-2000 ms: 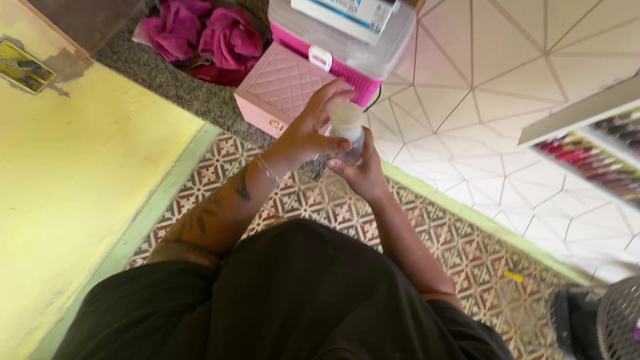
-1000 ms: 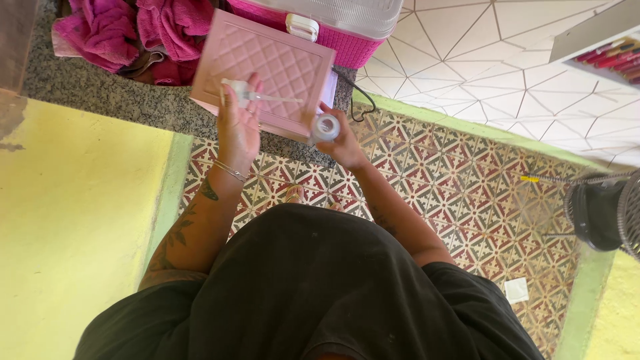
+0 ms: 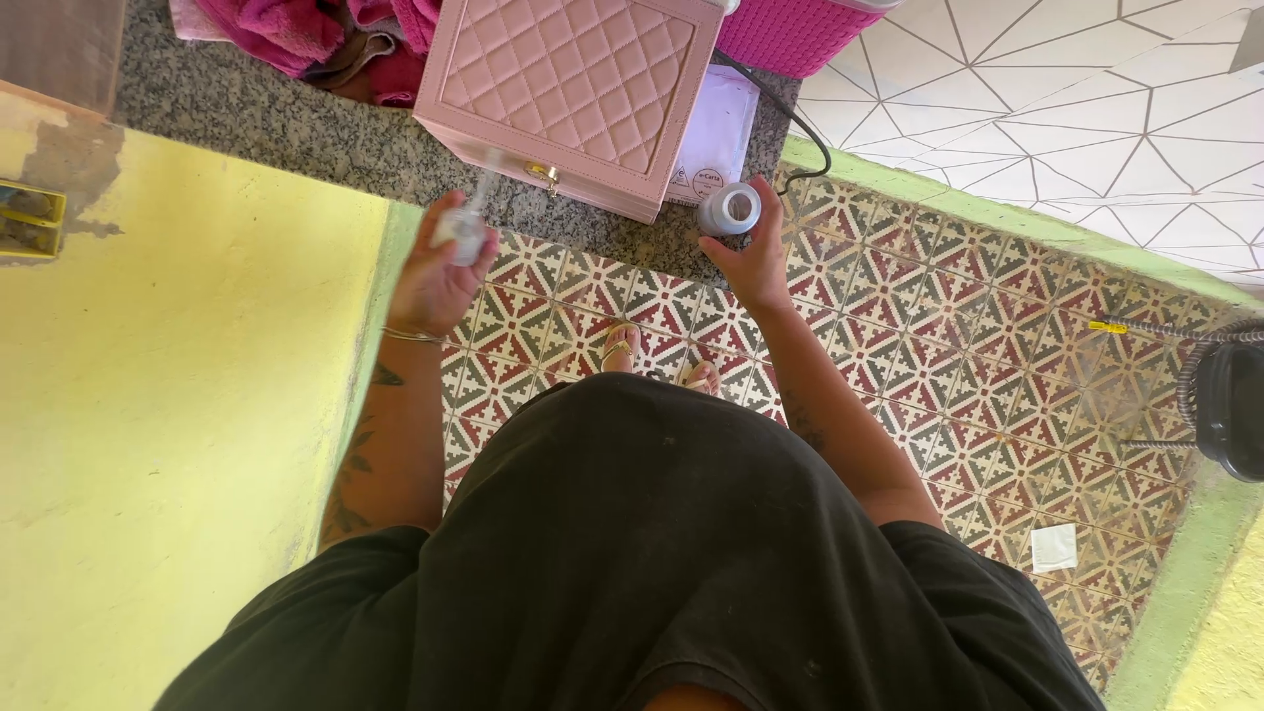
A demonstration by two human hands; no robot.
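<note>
In my left hand [image 3: 439, 267] is a whitish pump or sprayer top [image 3: 462, 229], slightly blurred, with its thin clear tube pointing up and away from me. My right hand [image 3: 755, 257] grips a pale, translucent bottle [image 3: 731, 209] at the edge of the granite counter; its round mouth is uncovered and faces up. Between and beyond the hands stands a pink quilted case [image 3: 568, 84] with a gold clasp [image 3: 542, 176]. The tube's far end overlaps the front of the case in view. What the bottle holds cannot be made out.
Magenta towels [image 3: 286, 35] lie on the granite counter [image 3: 247, 128] at the left. A white printed packet [image 3: 719, 128] and a dark cable [image 3: 810, 133] are right of the case, by a magenta basket-textured box [image 3: 790, 35]. A white paper square [image 3: 1054, 548] lies on the tiled floor.
Two seconds ago both hands were together at the bottle. The pump top is now apart from it in my left hand, and the hands have moved apart. The view has shifted.
</note>
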